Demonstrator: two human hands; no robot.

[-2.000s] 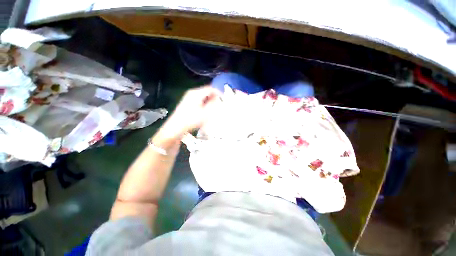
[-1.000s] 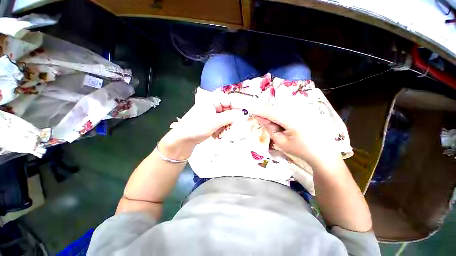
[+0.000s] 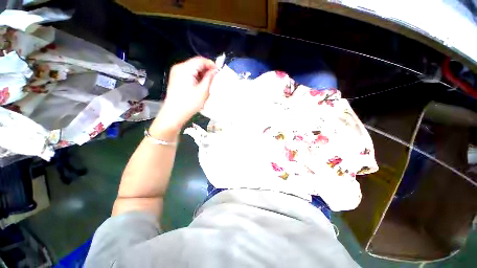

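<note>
A floral garment (image 3: 308,141), off-white with red flowers, lies spread over my lap on blue jeans. My left hand (image 3: 191,86) is at its upper left edge, with fingertips pinched on the cloth and a small white corner sticking up past them. A thin bracelet is on the wrist. My right hand is out of the picture. A pale thread line (image 3: 392,137) runs out to the right edge from the garment's right side. No needle or button can be made out.
A pile of sheer floral garments (image 3: 78,89) hangs at the left. A large open cardboard box (image 3: 434,209) stands at the right. The white table edge (image 3: 387,23) and a wooden drawer (image 3: 219,11) are ahead. Thin lines cross below the table.
One second ago both hands met over the garment with a dark bead at the fingertips. My right hand has left the picture; my left hand has moved up and left to the cloth's edge.
</note>
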